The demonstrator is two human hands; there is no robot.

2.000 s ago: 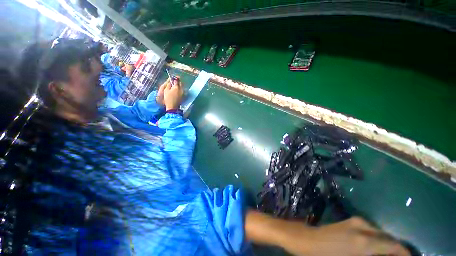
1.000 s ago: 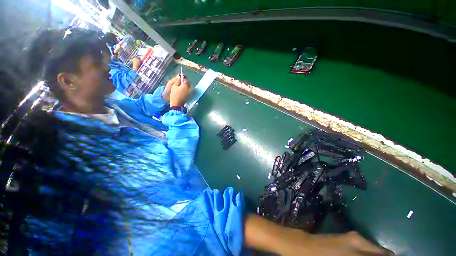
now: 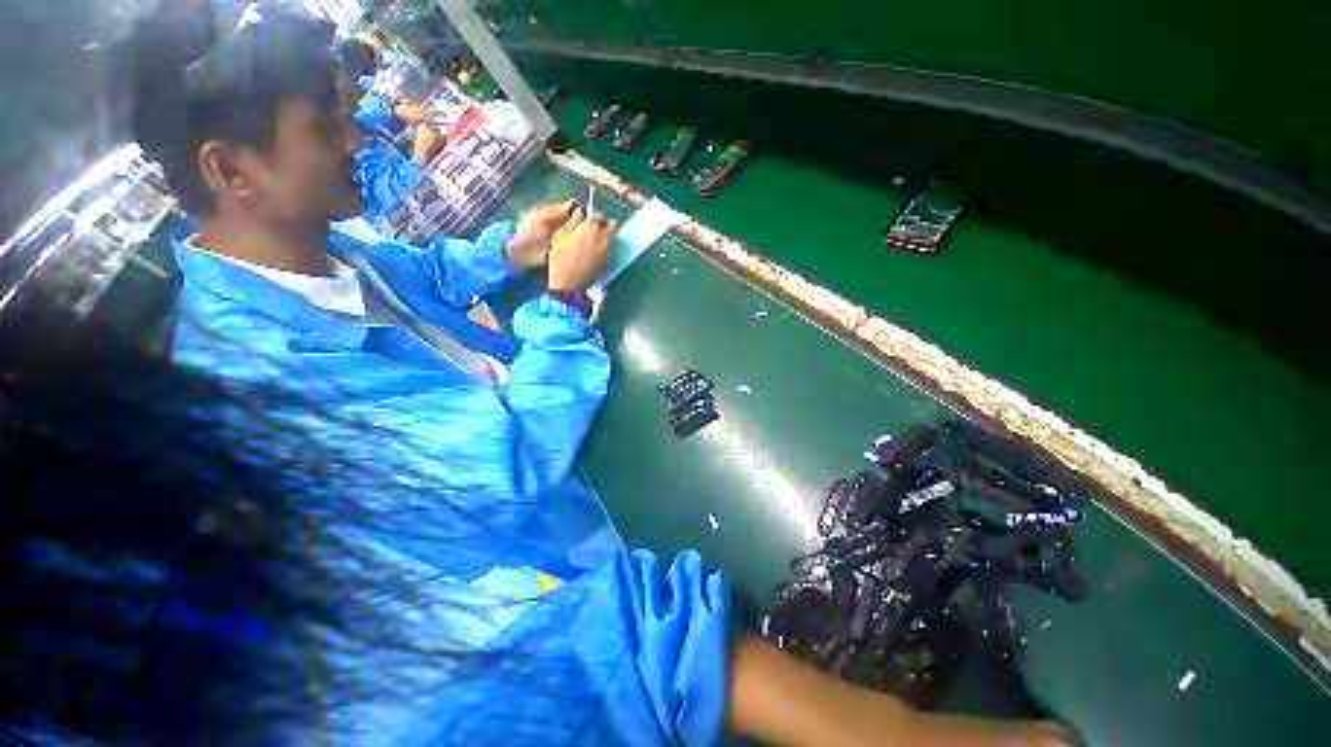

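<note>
A loose heap of glossy black plastic parts (image 3: 934, 555) lies on the dark green bench. A small cluster of similar black parts (image 3: 689, 403) lies to its left, nearer the neighbour. My left forearm, in a rolled blue sleeve, runs along the bottom below the heap. My left hand (image 3: 1034, 731) is mostly cut off by the bottom edge; its fingers and anything in them are hidden. My right hand is out of the picture.
A person in a blue smock (image 3: 423, 380) sits at left, hands raised by a pale strip (image 3: 637, 244). A worn whitish edge (image 3: 876, 324) separates bench and green conveyor, which carries open phone units (image 3: 926, 219). Small white scraps (image 3: 1187, 680) dot the bench.
The view has shifted, so bench and belt things sit lower and mostly further right. My left hand has gone further out past the bottom edge. The heap looks much the same.
</note>
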